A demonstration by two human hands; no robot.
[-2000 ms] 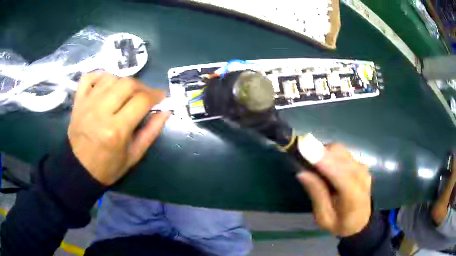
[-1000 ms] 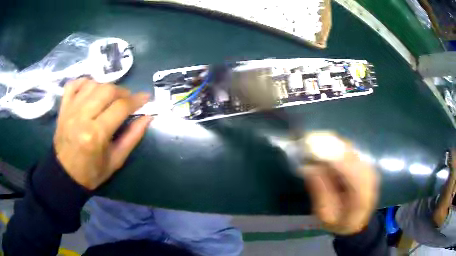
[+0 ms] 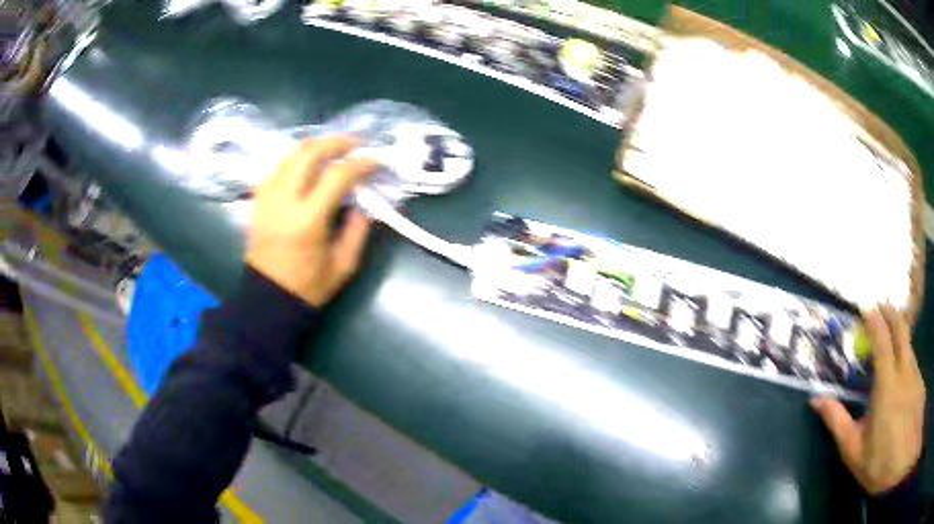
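An open power strip housing (image 3: pixel 666 307) lies slantwise on the dark green bench, its parts slightly blurred. Its white power cord (image 3: pixel 418 235) leaves the left end and runs to a coiled, bagged bundle with a round white plug (image 3: pixel 435 159). My left hand (image 3: pixel 307 220) is on the bagged cord beside the plug, thumb and fingers around it. My right hand (image 3: pixel 883 409) is at the strip's far right end, thumb at the near edge and fingers at the far edge, gripping it.
A cardboard parts tray (image 3: pixel 632 184) heaped with white pieces stands behind the strip at the right. Another open strip (image 3: pixel 481 46) lies at the back. A blue stool or bin (image 3: pixel 164 312) stands on the floor at the left, beyond the bench edge.
The mallet is gone from my right hand, which now holds the strip's right end. My left hand has moved from the cord entry to the bagged cord. The camera view has turned left.
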